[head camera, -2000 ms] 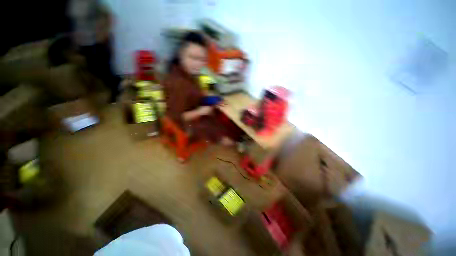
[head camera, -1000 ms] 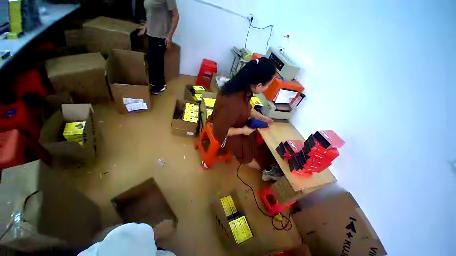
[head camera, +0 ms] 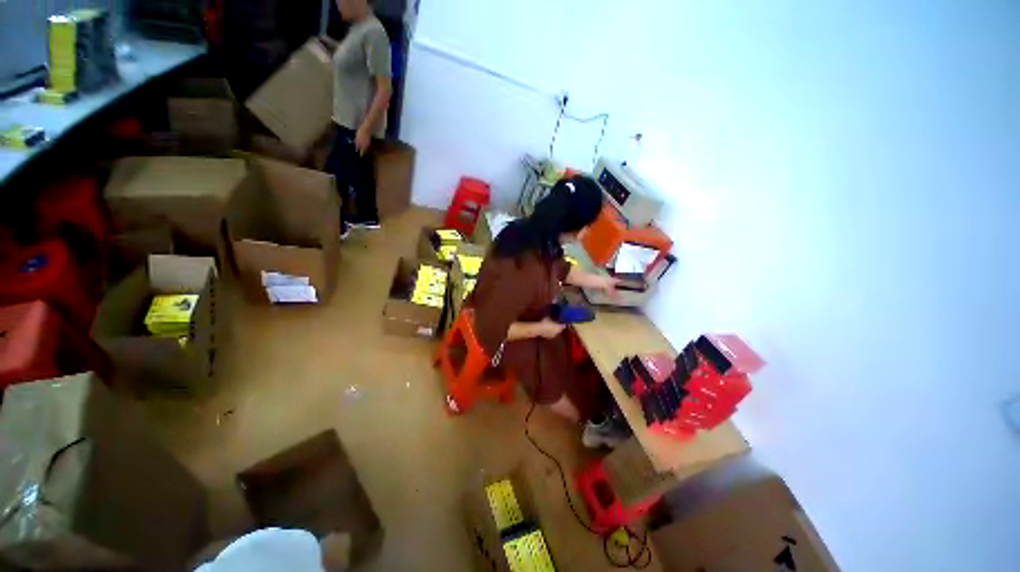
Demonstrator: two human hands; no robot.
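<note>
Neither of my hands is in the picture. A white rounded shape, which I cannot identify, is cut off by the bottom edge. Nearest in front of me, an open brown carton lies on the floor. Right of it, a carton holds yellow product boxes, cut off at the bottom. A large taped carton stands at the lower left. Red product boxes are stacked on the light wooden table at the right.
A person sits on an orange stool at the table with a blue object in one hand. Another person stands at the back by a tilted carton. A black cable runs along the floor to a red stool. Open cartons stand at left.
The view has steadied and shifted slightly. The standing person now has a tilted carton beside them. The seated person's one arm now reaches toward the machine at the back of the table.
</note>
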